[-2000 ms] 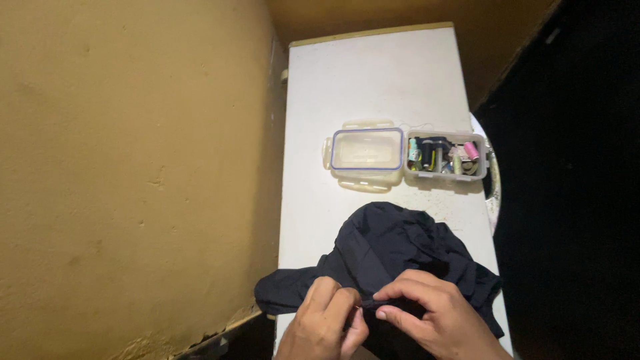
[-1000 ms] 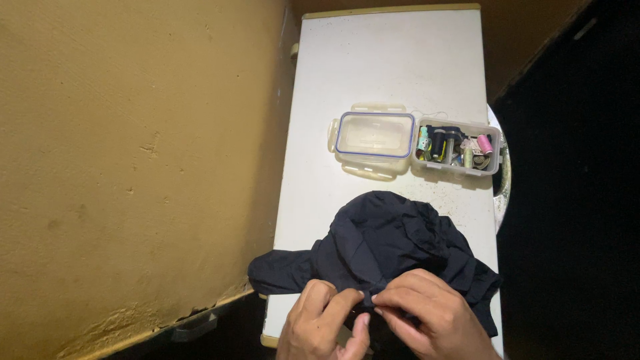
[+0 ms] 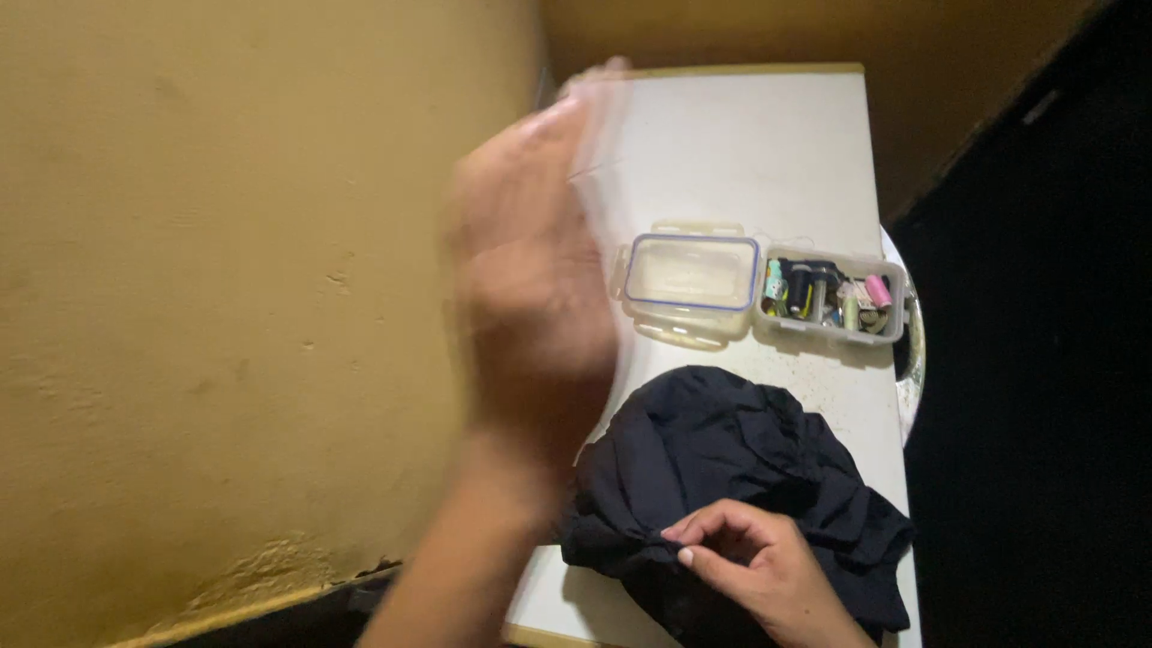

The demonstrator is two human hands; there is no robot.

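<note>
Dark navy or black cloth (image 3: 720, 441) lies bunched on the near part of the white table. My right hand (image 3: 756, 558) pinches a fold of it between thumb and fingertips at the near side. My left hand (image 3: 540, 261) is raised off the cloth, left of the containers and in front of the wall; it is strongly blurred, so whether its fingers hold anything cannot be seen. A short thin dark line shows near its fingers, too faint to name.
Beyond the cloth, a clear plastic lid (image 3: 691, 273) with a blue seal lies beside a plastic box (image 3: 832, 337) of thread spools, one a pink spool (image 3: 877, 291). A yellowish wall (image 3: 225, 270) borders the white table (image 3: 747, 135) on the left. A round rim shows behind the table's right edge.
My left hand has left the cloth, where it was close to my right hand, and has swung up and to the left. My right hand still pinches the cloth.
</note>
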